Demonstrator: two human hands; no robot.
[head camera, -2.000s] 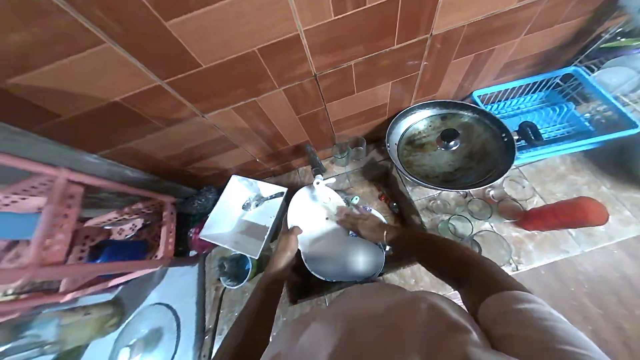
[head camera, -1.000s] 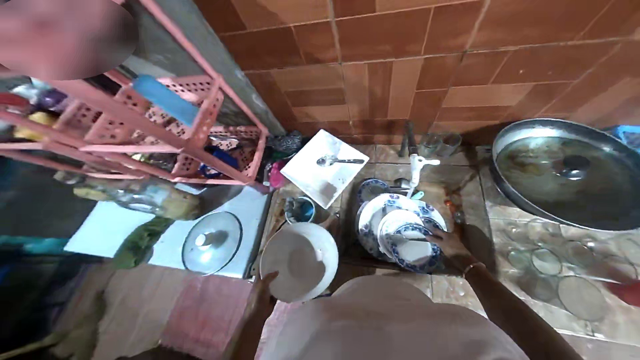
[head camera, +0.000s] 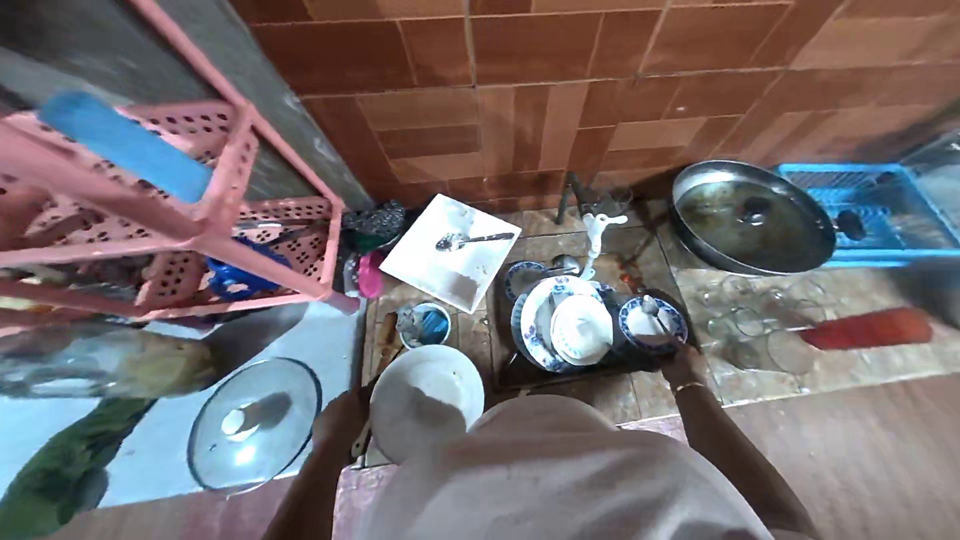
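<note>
My left hand (head camera: 346, 416) is at the left rim of a white bowl (head camera: 427, 397), which it appears to grip beside the sink. At the right side of the sink (head camera: 525, 379), my right hand (head camera: 684, 366) holds the edge of a blue-patterned saucer (head camera: 646, 330) with a spoon (head camera: 656, 311) lying on it. Stacked white and blue plates (head camera: 534, 330) fill the sink's middle, topped by a small white dish (head camera: 581, 330). A white faucet (head camera: 596, 236) rises behind them. Another small plate (head camera: 523, 279) lies at the back left of the sink, near a ladle (head camera: 564, 262).
A square white dish (head camera: 439, 259) with a spoon and a small cup (head camera: 427, 326) stand left of the sink. To the right are a large lidded pan (head camera: 750, 217), several glasses (head camera: 750, 322), a red object (head camera: 870, 328) and a blue dish rack (head camera: 870, 202). A pink rack (head camera: 285, 292) and glass lid (head camera: 255, 424) are left.
The white bowl was over the sink two seconds ago and is now left of it. My right hand has moved from the stacked plates to the saucer at the sink's right. The view has shifted.
</note>
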